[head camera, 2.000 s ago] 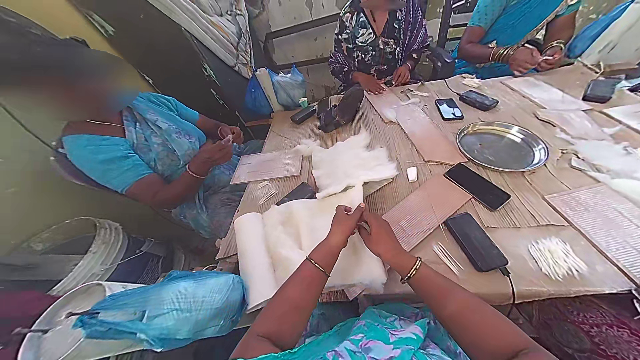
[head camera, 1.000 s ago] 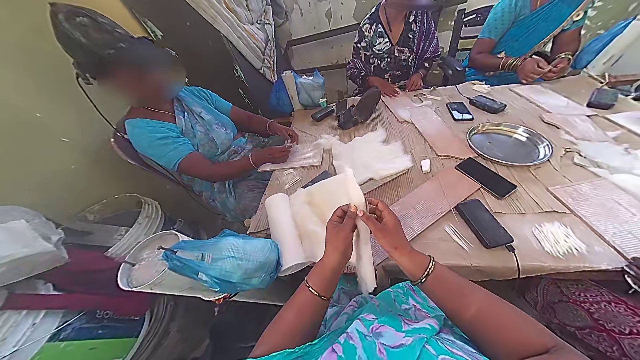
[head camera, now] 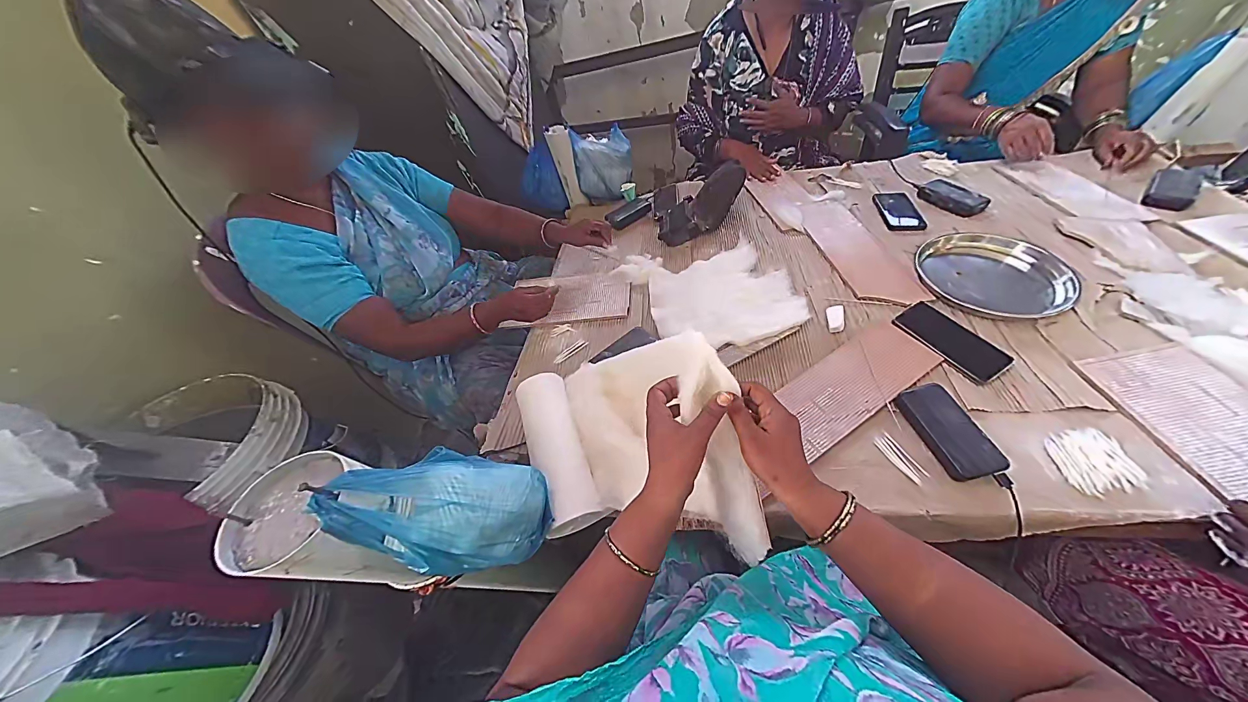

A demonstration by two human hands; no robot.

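Note:
A sheet of white cotton wool (head camera: 619, 400) lies unrolled near the table's front edge, its roll (head camera: 561, 453) at the left. My left hand (head camera: 682, 429) and my right hand (head camera: 770, 429) meet at the sheet's right side, each pinching the cotton between thumb and fingers. Part of the sheet is lifted above my fingers, and a flap hangs over the table edge below them. Beyond it lies a torn piece of cotton wool (head camera: 726, 297). Right of my hands are a pinkish ridged board (head camera: 858, 385), a few thin sticks (head camera: 902, 456) and a pile of white cotton wicks (head camera: 1094, 461).
Phones (head camera: 954, 341), a black power bank (head camera: 951, 431) with a cable and a round steel plate (head camera: 996, 276) lie on the right. A blue plastic bag (head camera: 439, 512) rests on a white tub at the left. Three people sit around the table, one working over a ridged board (head camera: 580, 297).
The cotton sheet lay flatter two seconds ago; its right part is now raised in my fingers and hangs over the edge. The person at the left has moved their hands apart over the board.

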